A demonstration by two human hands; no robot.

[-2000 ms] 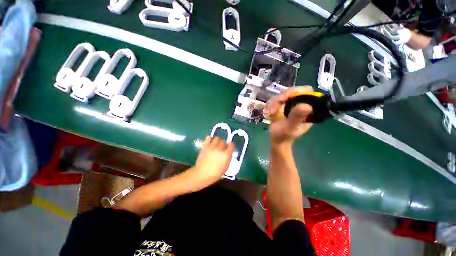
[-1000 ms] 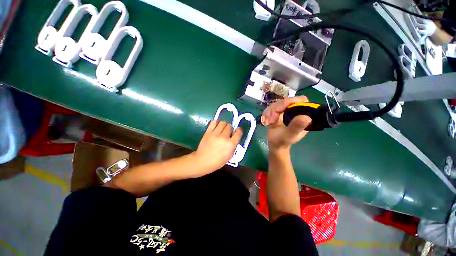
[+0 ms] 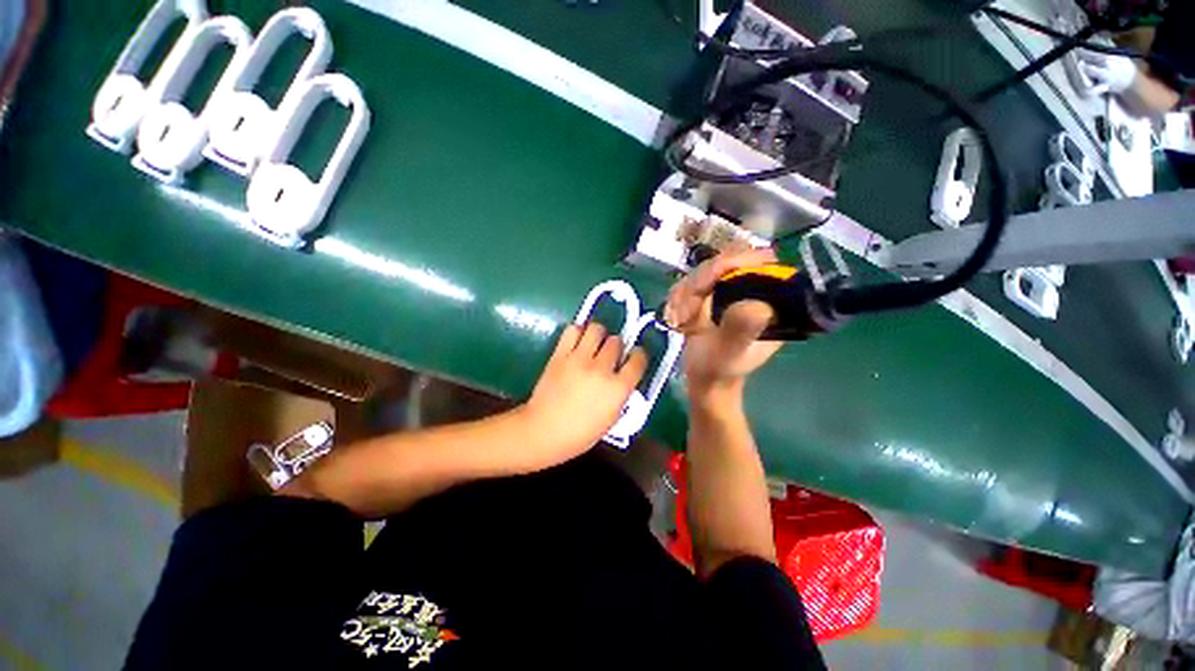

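My left hand (image 3: 586,387) lies over a pair of white plastic housings (image 3: 662,363) on the green bench, its fingers on them and hiding their middle parts. My right hand (image 3: 721,328) grips the electric screwdriver (image 3: 773,300), black with a yellow-orange band, just right of the pair. The driver tip is hidden by my fingers. A black cable (image 3: 992,197) loops up from the driver's end. A silver-grey metal screw feeder (image 3: 760,188) with a cluttered front tray stands just beyond my right hand.
Several waiting housings (image 3: 286,194) stand in a slanted row at the far left. More housings (image 3: 958,177) lie beyond the white stripe. A grey metal bar (image 3: 1062,233) crosses the right side. An open carton (image 3: 229,426) and a red stool (image 3: 832,557) are below the bench.
The view has shifted since the oldest frame. My right hand with the screwdriver has moved left, closer to the pair. The cable loop has swung left over the feeder. My left hand stays on the pair.
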